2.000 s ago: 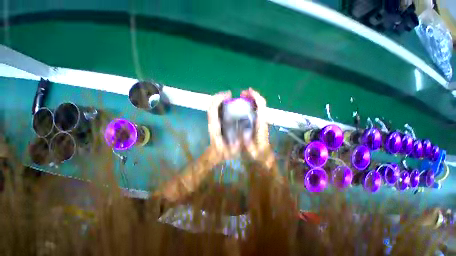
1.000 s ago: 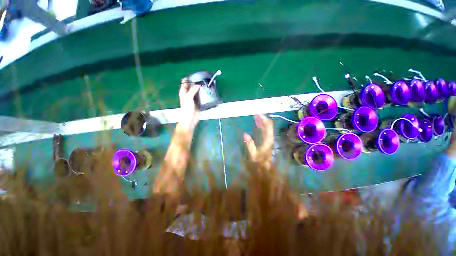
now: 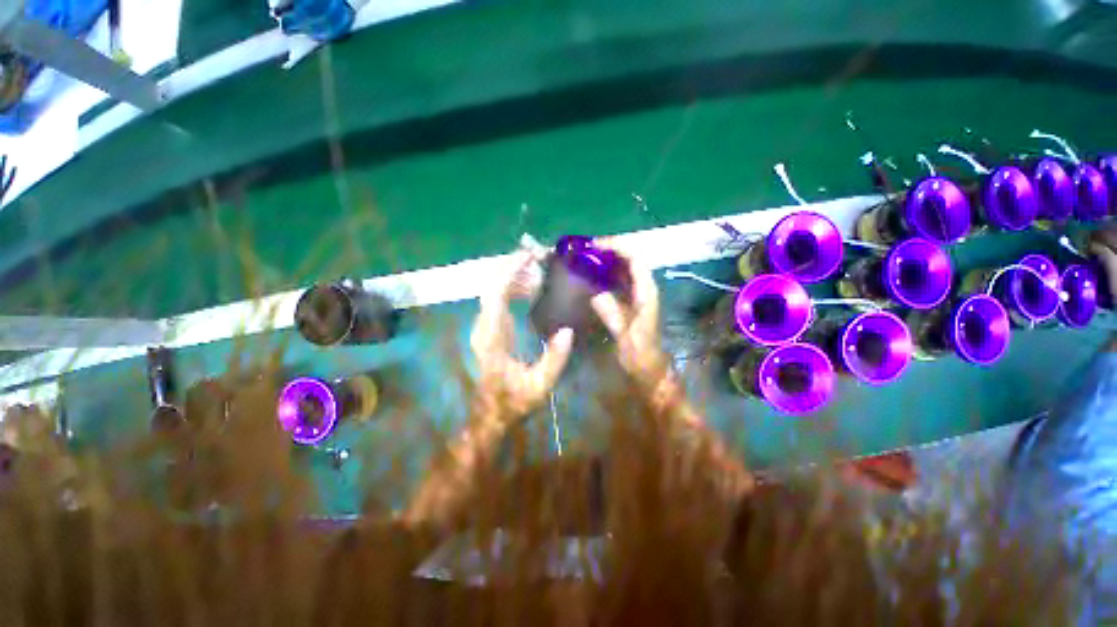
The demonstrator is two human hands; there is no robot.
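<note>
A dark lamp unit with a shiny purple rim (image 3: 586, 260) is between my two hands, over the white rail and the worktop edge. Its lower body is blurred. My left hand (image 3: 512, 349) is at its left side, fingers up beside a white wire end and thumb toward the body. My right hand (image 3: 637, 321) grips its right side, fingers near the purple part. The exact finger contact is blurred. My forearms are partly hidden by brown hair.
Purple reflector inserts (image 3: 796, 377) with white wires stand in rows at right. A dark open cylinder (image 3: 326, 315) lies by the rail at left, with one purple insert (image 3: 308, 410) below it. The green belt (image 3: 588, 135) runs beyond. Another person's blue sleeve (image 3: 1084, 429) is at right.
The lamp unit, held in my left hand over the belt, has come back toward me, and its purple rim now shows. My right hand has moved up and taken hold of it.
</note>
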